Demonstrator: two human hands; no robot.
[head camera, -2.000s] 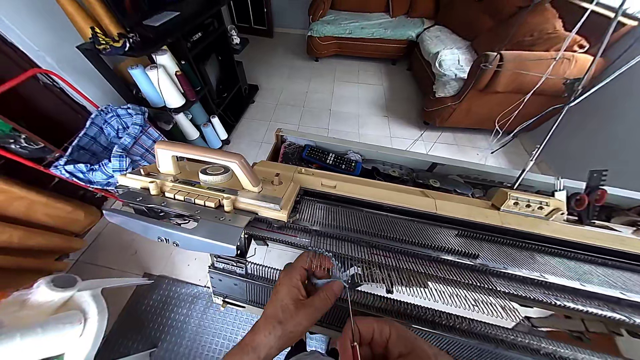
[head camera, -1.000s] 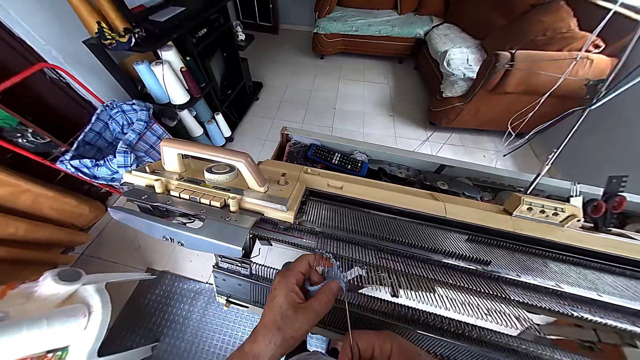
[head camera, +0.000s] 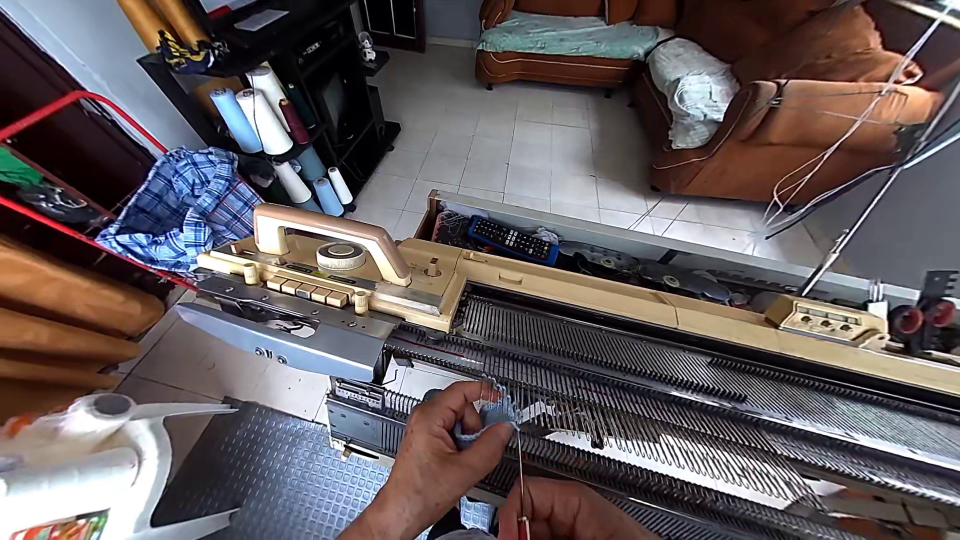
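Between its thumb and fingers, my left hand (head camera: 446, 442) pinches a small light-blue knitted piece (head camera: 496, 414) above the needle beds. My right hand (head camera: 566, 510), at the lower edge of the view, grips a thin metal hooked or pointed tool (head camera: 520, 465) by its reddish handle. The tool's shaft points up to the knitted piece, and its tip is too small to make out. Under and behind both hands runs a knitting machine with long rows of needles (head camera: 600, 375). Its carriage (head camera: 322, 262), with a curved handle and a round dial, stands at the left end.
Behind the machine, an open compartment (head camera: 600, 217) holds a blue-cased remote control (head camera: 514, 240) and small parts. Yarn cones (head camera: 262, 120) stand on a black shelf. A plaid shirt (head camera: 187, 202) hangs on a red frame. A white plastic stool (head camera: 150, 450) is at the lower left; brown sofas stand beyond.
My right hand sits lower against the machine than two seconds ago, with the tool more upright. My left hand still holds the knitted piece.
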